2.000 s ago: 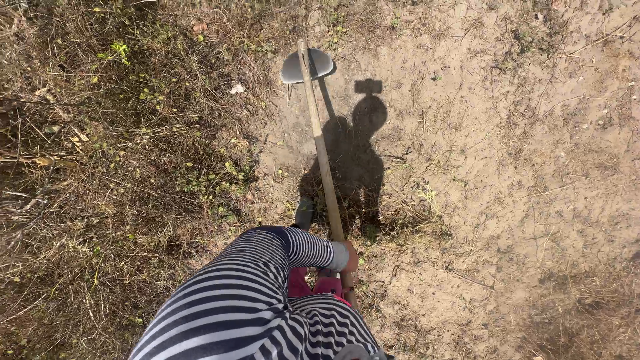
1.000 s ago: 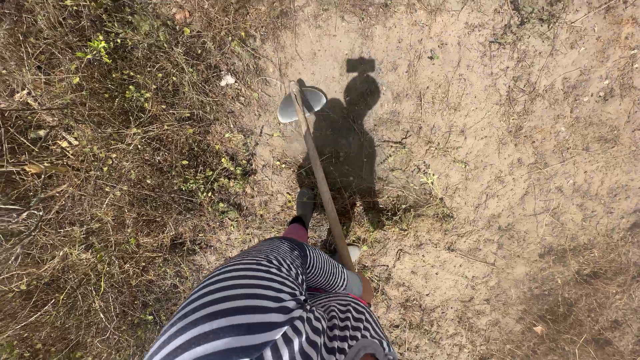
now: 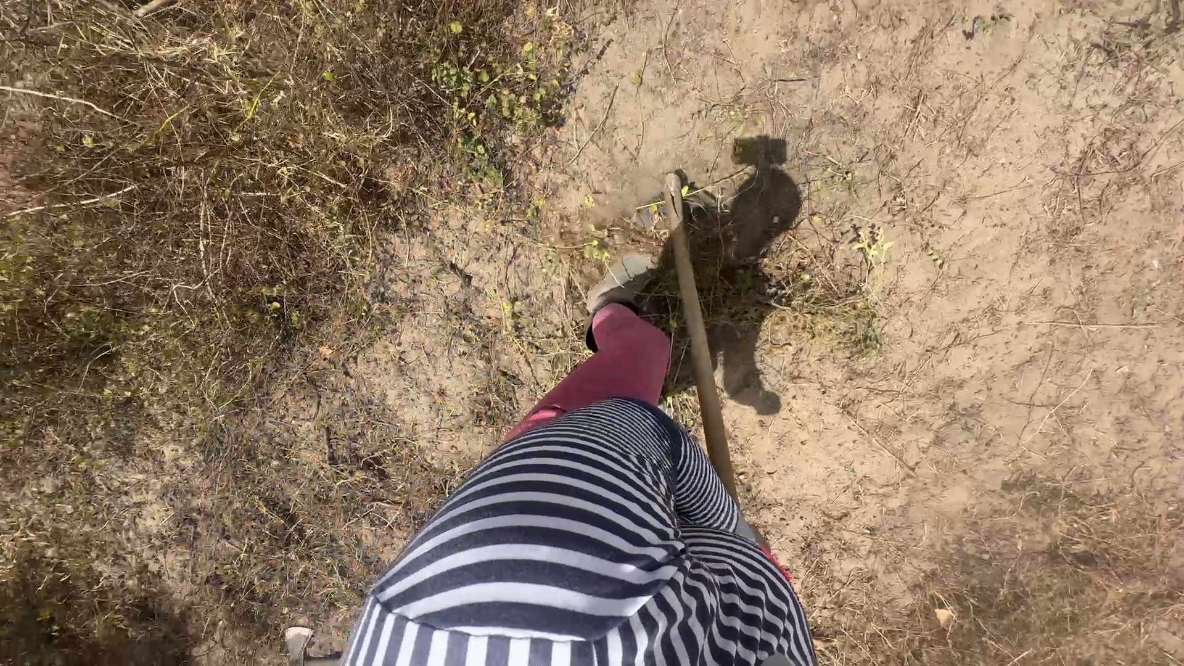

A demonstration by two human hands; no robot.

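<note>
A long-handled hoe [image 3: 696, 314] has its wooden handle slanting down from the ground ahead to beside my striped sleeve [image 3: 700, 472]. Its head [image 3: 700, 200] is low among weeds and shadow, so the blade shows only in part. Neither my left hand nor my right hand can be made out; the sleeve and torso cover the lower handle. A grey cuff shows at the sleeve's end, next to the handle. Small green weeds [image 3: 814, 287] grow around and right of the hoe.
My shoe [image 3: 622, 280] and red-trousered leg [image 3: 610, 365] are just left of the handle. Dry brush [image 3: 277, 139] covers the left side; sandy soil [image 3: 1017, 277] with sparse dry stalks lies right. A small pale object [image 3: 298, 640] shows at the lower left.
The hand seen on the handle is now hidden. The hoe's head has moved from bare soil to the weeds near my foot. My leg and shoe show more fully, and the view has shifted.
</note>
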